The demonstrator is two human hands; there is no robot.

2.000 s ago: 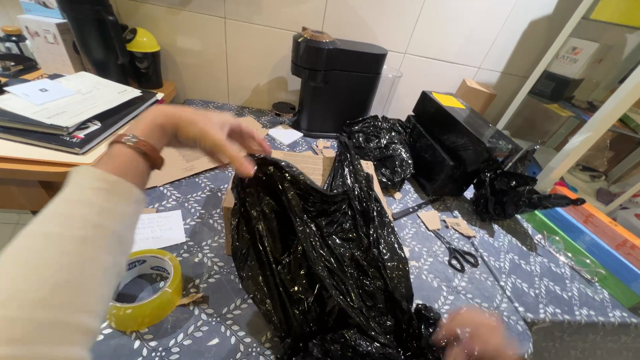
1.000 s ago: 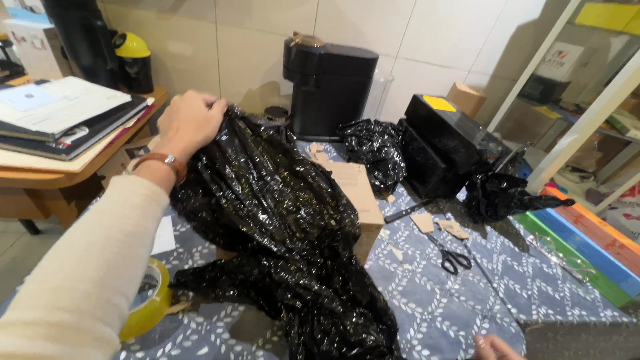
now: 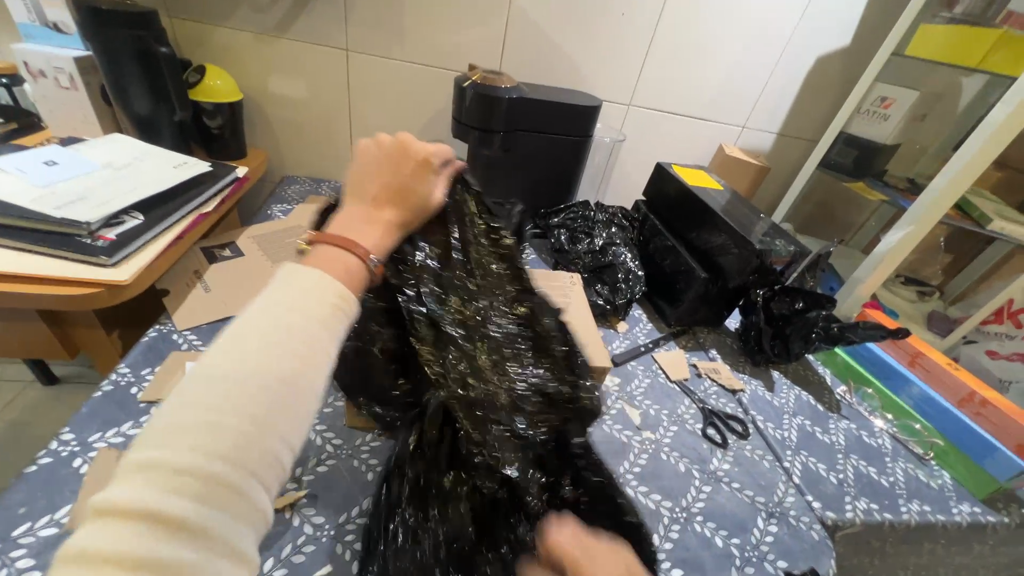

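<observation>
My left hand (image 3: 400,188) is raised at centre left, its fingers closed on the top of a black plastic bag (image 3: 496,360). The bag hangs crumpled from it down to the bottom edge. At the lower edge my right hand (image 3: 580,548) is blurred and lies against the bag's lower part; whether it grips the bag is unclear. Behind the bag, partly hidden, a cardboard box (image 3: 572,312) rests on the patterned tablecloth (image 3: 688,496). Black-handled scissors (image 3: 720,420) lie right of the bag, near torn cardboard pieces (image 3: 672,365).
A black coffee machine (image 3: 524,136) stands by the tiled wall. Right of it are another crumpled black bag (image 3: 596,252) and black boxes (image 3: 704,232). Coloured boxes (image 3: 944,384) and eyeglasses (image 3: 892,424) lie at the right. Folders (image 3: 104,200) are stacked on a wooden desk at the left.
My left hand has risen and moved right with the top of the bag. My right hand, at the lower right edge a second ago, is now against the bag. The tape roll has gone from sight.
</observation>
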